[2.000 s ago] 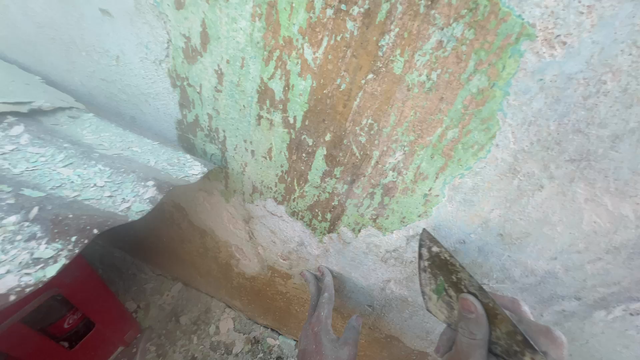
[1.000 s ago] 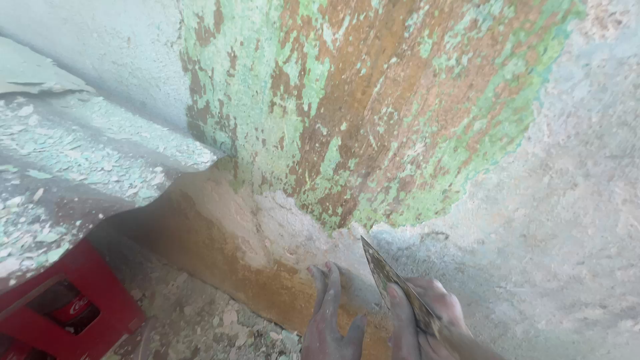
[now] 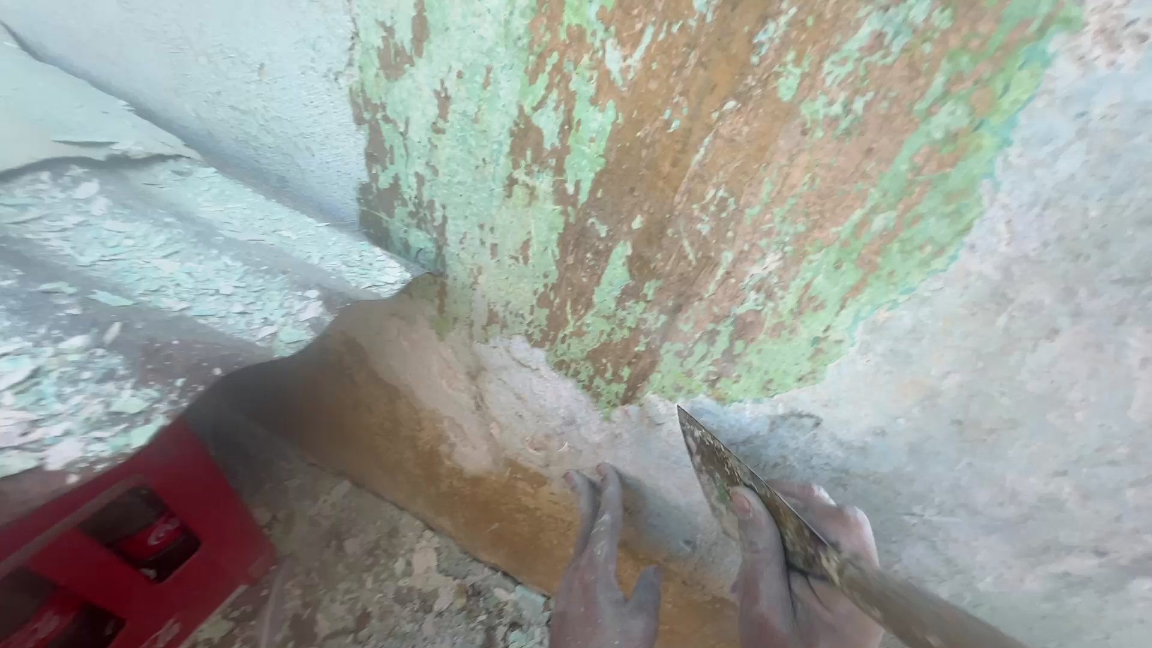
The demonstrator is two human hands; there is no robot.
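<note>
My right hand (image 3: 801, 567) grips a worn pointed trowel (image 3: 765, 490) near where blade and handle meet, thumb laid on the blade. The trowel's tip is at the ragged lower edge of the patch of peeling green paint (image 3: 621, 270), where pale plaster (image 3: 531, 396) begins. To its left, my left hand (image 3: 603, 567), dusty, has its fingers extended and apart, the fingertips at the lower wall by the ochre band (image 3: 405, 441). It holds nothing. Whether the fingertips press on the wall I cannot tell.
At the lower left stands a red plastic crate (image 3: 211, 522) with bottles inside. Above it, a corrugated sheet (image 3: 180, 333) is strewn with paint flakes. Debris covers the floor (image 3: 405, 558) along the wall's foot. Pale blue-grey wall (image 3: 1017, 387) extends to the right.
Since two seconds ago, my right hand has moved left with the trowel, toward my left hand, and the tip now sits along the patch's bottom edge. My left hand stays by the lower wall.
</note>
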